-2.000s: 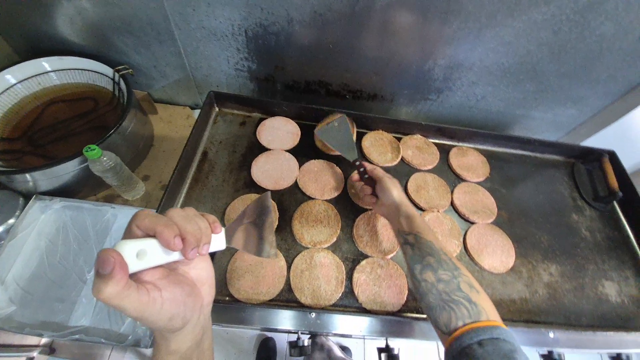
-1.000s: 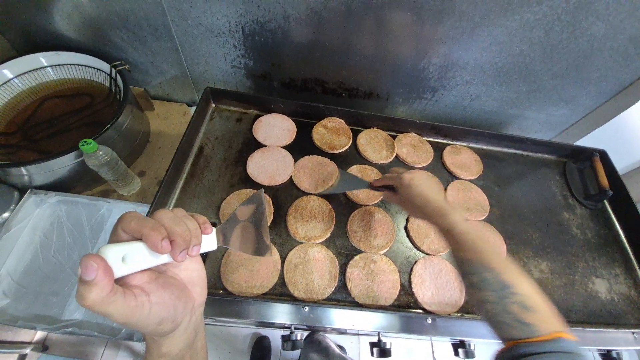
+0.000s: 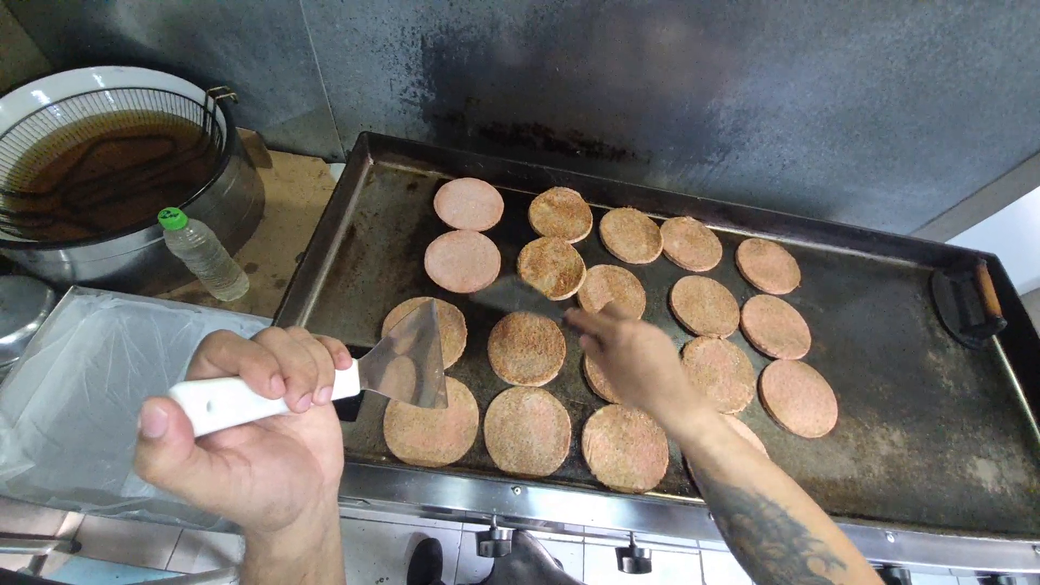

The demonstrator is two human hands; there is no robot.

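My left hand (image 3: 268,431) grips the white handle of a metal spatula (image 3: 410,357), its blade raised in front of the patties at the griddle's left. Over the middle of the flat-top griddle (image 3: 877,447), my right hand (image 3: 638,357) is closed around the dark handle of a second spatula (image 3: 520,296), whose blurred blade lies just below a browned patty (image 3: 552,267). Rows of round patties cover the left and middle of the griddle. Two paler pink ones, an upper patty (image 3: 469,204) and a lower patty (image 3: 462,261), lie at the back left.
A large pot (image 3: 122,260) with a wire basket and brown liquid stands at left, beside a green-capped plastic bottle (image 3: 207,256). A plastic-lined tray (image 3: 106,398) sits nearer. A round press (image 3: 967,305) with a wooden handle rests at the griddle's right end. Control knobs (image 3: 494,540) line the front.
My right hand's spatula has moved from the back patties to the second row. The patty there, pinkish one second ago, now shows a browned face. My left hand still holds its spatula raised.
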